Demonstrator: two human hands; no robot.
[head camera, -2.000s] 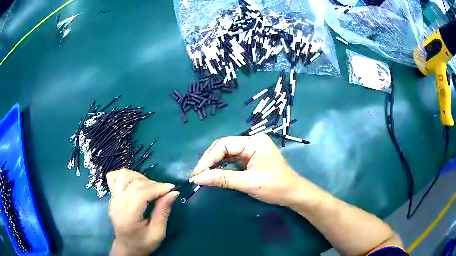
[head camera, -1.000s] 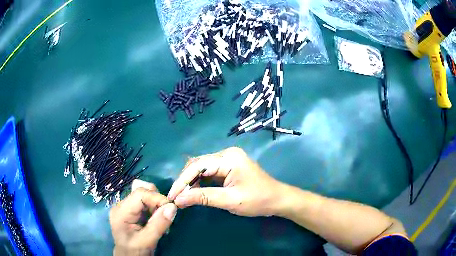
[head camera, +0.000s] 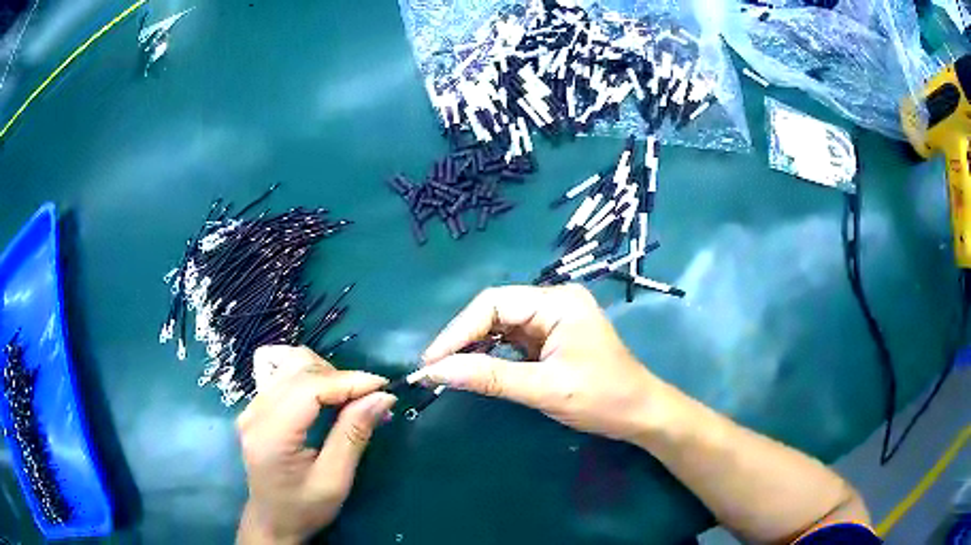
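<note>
My left hand (head camera: 314, 436) pinches a dark wire piece between thumb and forefinger. My right hand (head camera: 543, 367) pinches a black piece with a white part (head camera: 414, 378) against it, the two hands close together. A lead with a ring end (head camera: 415, 412) shows just below my right fingertips. Wire leads with ring terminals (head camera: 261, 282) lie piled at the left. Short black tubes (head camera: 458, 190) lie in a small pile, and black-and-white sleeves (head camera: 607, 218) lie loose beyond my right hand. More sleeves lie at the clear bag (head camera: 724, 117). The fingers hide part of the held pieces.
A blue tray (head camera: 77, 426) with dark pieces stands at the left edge. A yellow heat gun (head camera: 958, 149) lies at the right with its black cord (head camera: 868, 309). A flat packet (head camera: 811, 146) and a second clear bag (head camera: 825, 53) lie at the upper right.
The camera view has shifted. Since one second ago, my hands have parted slightly, and a white part and a ring end now show near the right fingertips.
</note>
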